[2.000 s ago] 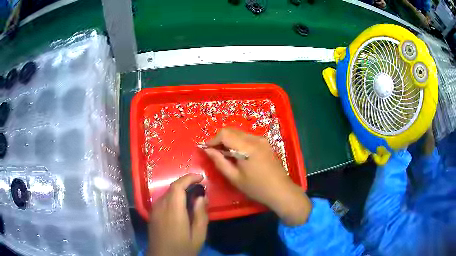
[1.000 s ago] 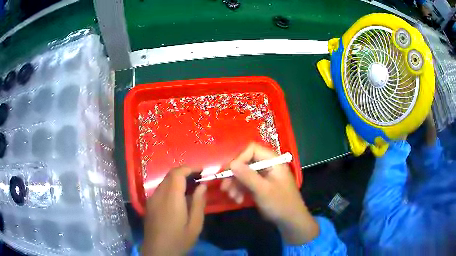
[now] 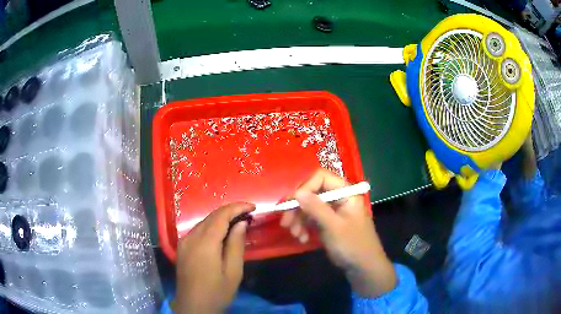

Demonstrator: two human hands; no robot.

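Note:
My left hand (image 3: 212, 257) holds a small round black part (image 3: 241, 219) between thumb and fingers over the near edge of the red tray (image 3: 258, 99). My right hand (image 3: 341, 230) holds a white pen-shaped tool (image 3: 338, 194) that slants down to the left. The tool's thin end reaches the black part; my left fingers partly hide the tip, so contact is hard to tell. Tiny silvery parts (image 3: 317, 136) lie scattered in the tray, thickest along its far and right sides.
Stacked clear blister trays (image 3: 74, 172) with some black discs stand at left beside a grey post (image 3: 138, 43). A white rail (image 3: 289, 56) borders the green belt (image 3: 381, 24), which carries black parts. A yellow-blue fan (image 3: 473, 95) and another person's blue sleeve (image 3: 480, 227) are at right.
The tool has moved from the tray's middle down to the black part in my left hand, which has tilted. The black parts on the belt have shifted left.

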